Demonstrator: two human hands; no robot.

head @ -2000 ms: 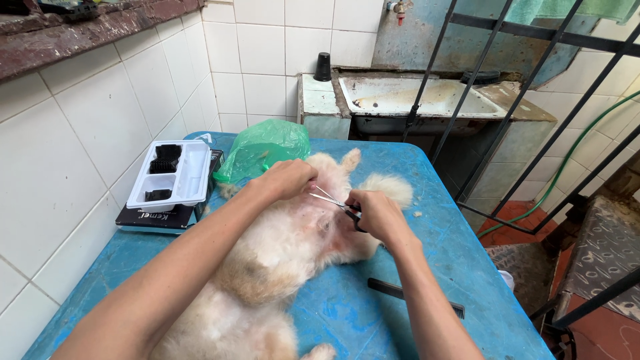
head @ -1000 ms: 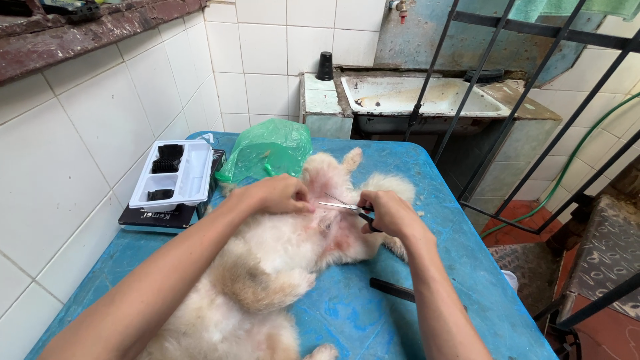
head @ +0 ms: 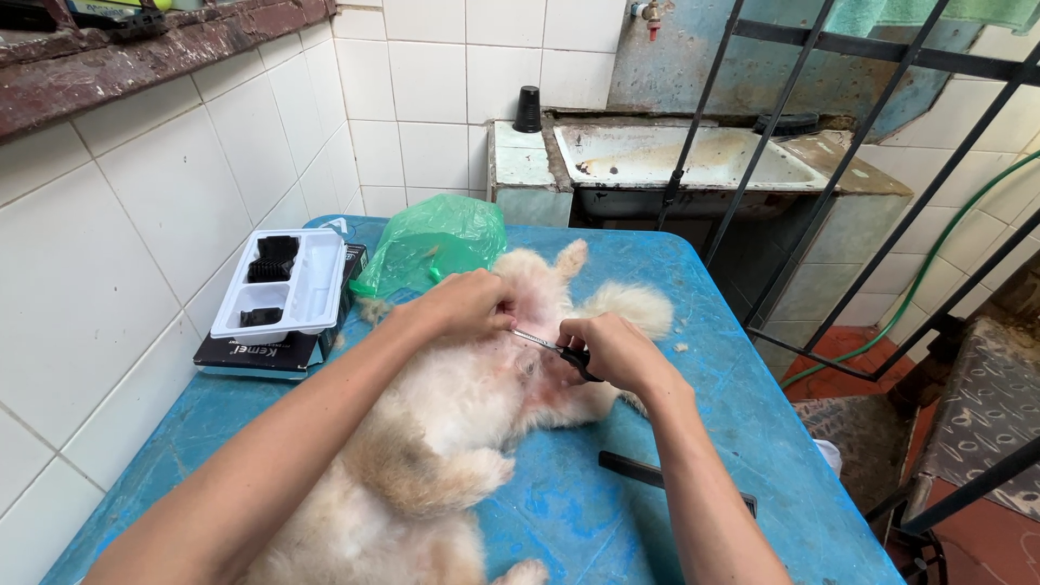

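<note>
A cream-furred dog lies belly up on a blue table, its hind end at the far side. Black-handled scissors are in my right hand, over the groin, with the blades pointing left and looking closed. The tip of the blades meets the fingertips of my left hand, which rests at the inner hind leg. Its fingers are pinched together; whether they hold fur or skin is hidden. Beneath my right forearm lies a black comb.
Left of the dog, a white tray of black clipper guards sits on a Kemei box. A green plastic bag lies behind my left hand. Beyond the table are a stained sink, a black cup and a black metal gate.
The scissors, whose blades were spread two seconds ago, now look closed. Both hands have stayed near the groin, with the scissors' tip now at my left fingers.
</note>
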